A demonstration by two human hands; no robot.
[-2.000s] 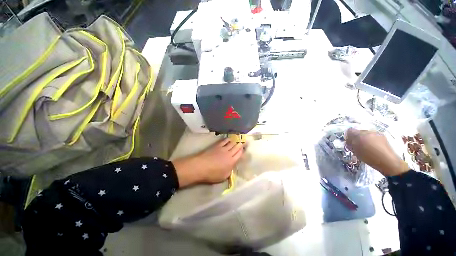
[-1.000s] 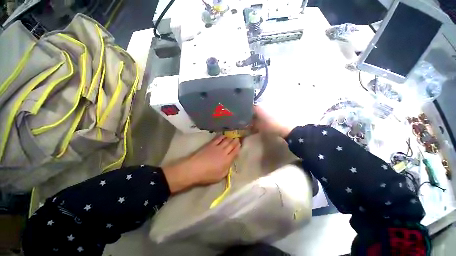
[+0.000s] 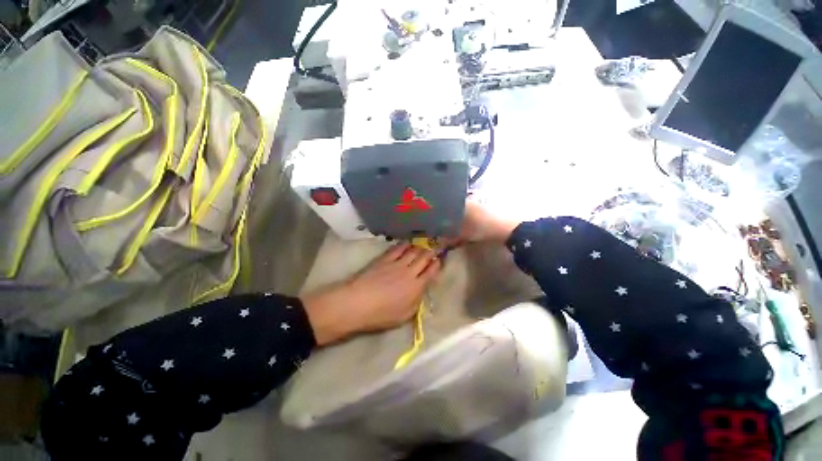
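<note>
A beige bag body (image 3: 460, 374) with yellow binding (image 3: 413, 340) lies open under the head of the white sewing machine (image 3: 406, 191). My left hand (image 3: 383, 290) lies flat on the bag, its fingertips together at the small yellowish clamp (image 3: 424, 242). My right hand (image 3: 482, 225) is just right of the clamp, with its fingertips partly hidden beside the machine head. Whether it pinches a small piece there cannot be told.
A stack of bag bodies with yellow lines (image 3: 117, 180) is at left. Metal fittings in clear plastic (image 3: 649, 230) lie at right, with a control screen (image 3: 732, 85) behind. Brownish parts (image 3: 766, 250) and a green-handled tool (image 3: 780, 326) lie at the right edge.
My right hand has come from the fittings in plastic to the machine head. My left hand stays on the bag at the clamp. The bag's front part has shifted slightly.
</note>
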